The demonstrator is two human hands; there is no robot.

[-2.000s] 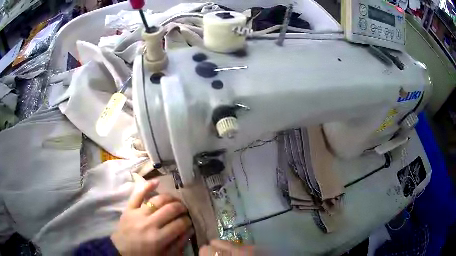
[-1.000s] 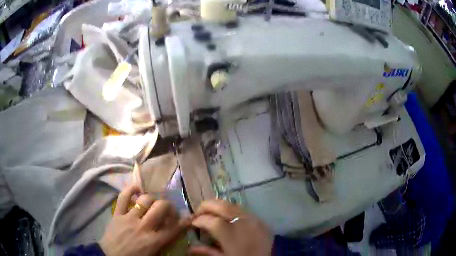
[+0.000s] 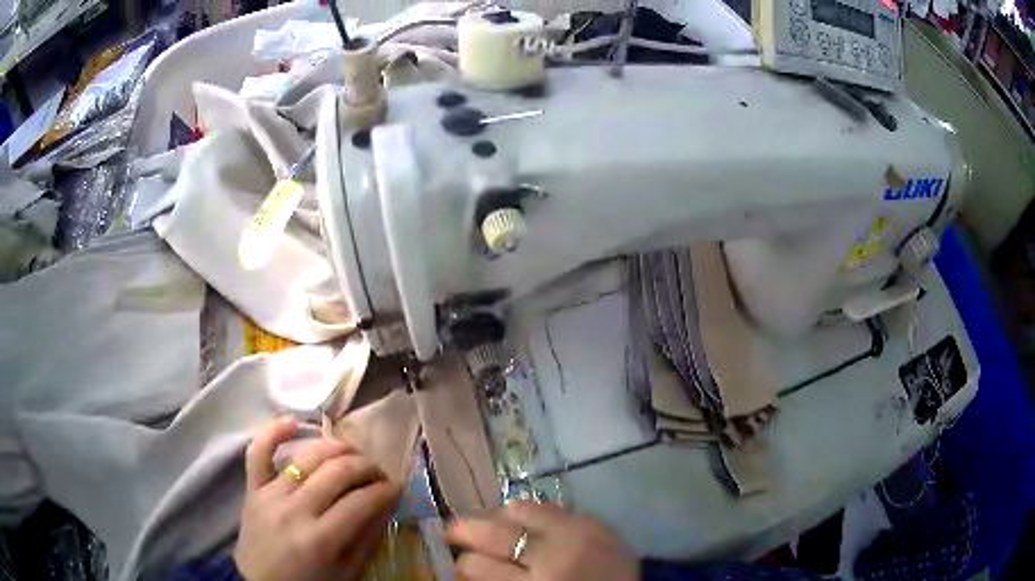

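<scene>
A pale grey-beige garment panel [image 3: 170, 443] lies left of the needle. A narrow tan band [image 3: 456, 437] runs from the presser foot [image 3: 411, 370] toward me. My left hand [image 3: 312, 499] holds the panel's edge by a tan piece [image 3: 380, 431], left of and nearer than the foot. My right hand [image 3: 545, 547] is at the near end of the band, fingers closed on its edge; its lower part is cut off by the frame. The white sewing machine [image 3: 636, 159] stands over the work.
A bundle of tan strips with dark edges [image 3: 704, 352] lies under the machine arm. Bunched pale cloth [image 3: 233, 193] is behind the head. A cream tag [image 3: 270, 221] hangs left of the head. Blue material [image 3: 987, 375] is at the right, a control panel [image 3: 834, 40] top right.
Compared with two seconds ago, the panel is folded back near the needle and the tan band's near part shows more. Both hands are farther from the foot. The camera view has shifted.
</scene>
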